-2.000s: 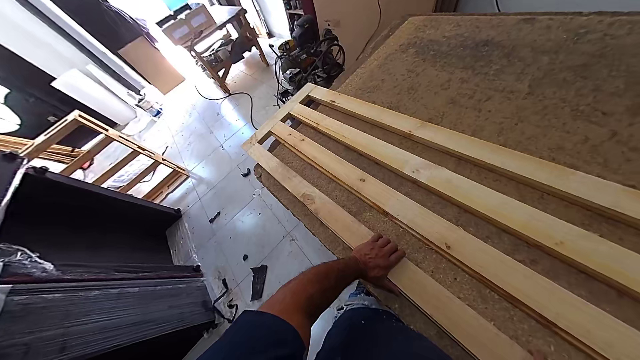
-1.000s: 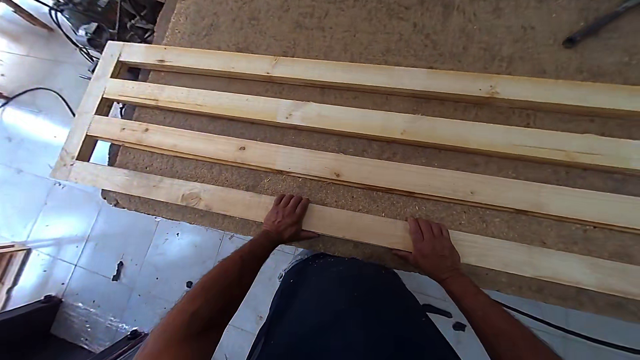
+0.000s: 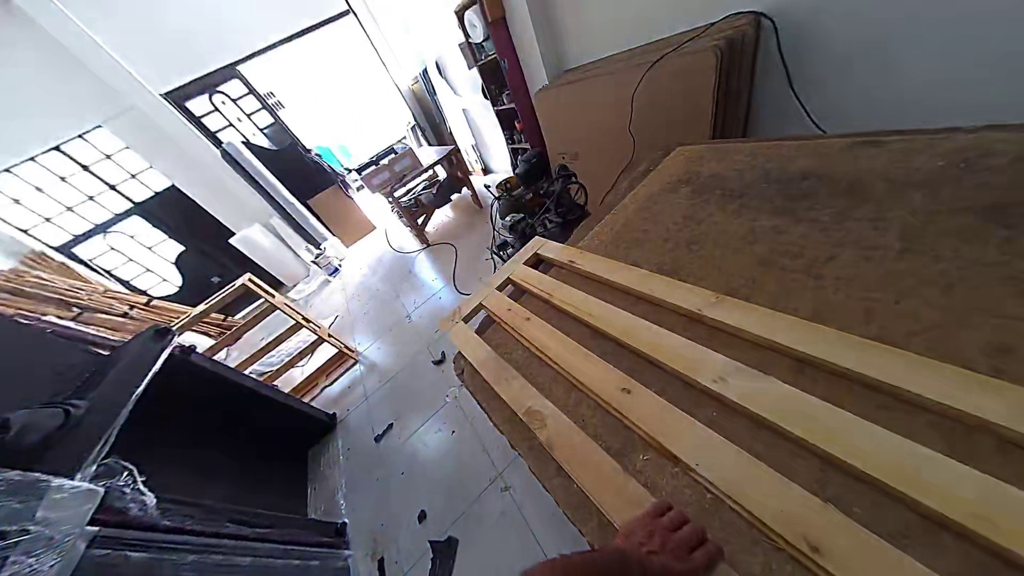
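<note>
A pale wooden slatted frame lies flat on a large brown board surface, its end rail pointing away toward the room. Its long slats run side by side, with gaps that show the board beneath. My left hand rests at the bottom edge of the view, its fingers curled over the nearest slat. Only that hand and part of the forearm show. My right hand is outside the view.
Tiled floor runs along the left, with dark scraps and a black cable. A plastic-wrapped black furniture piece stands at the lower left, a second wooden frame behind it. Machinery, a work table and cardboard sheets stand farther back.
The view has swung from the frame toward the room on the left. My right hand, on the near slat one second ago, has left the view. My left hand is still on that slat.
</note>
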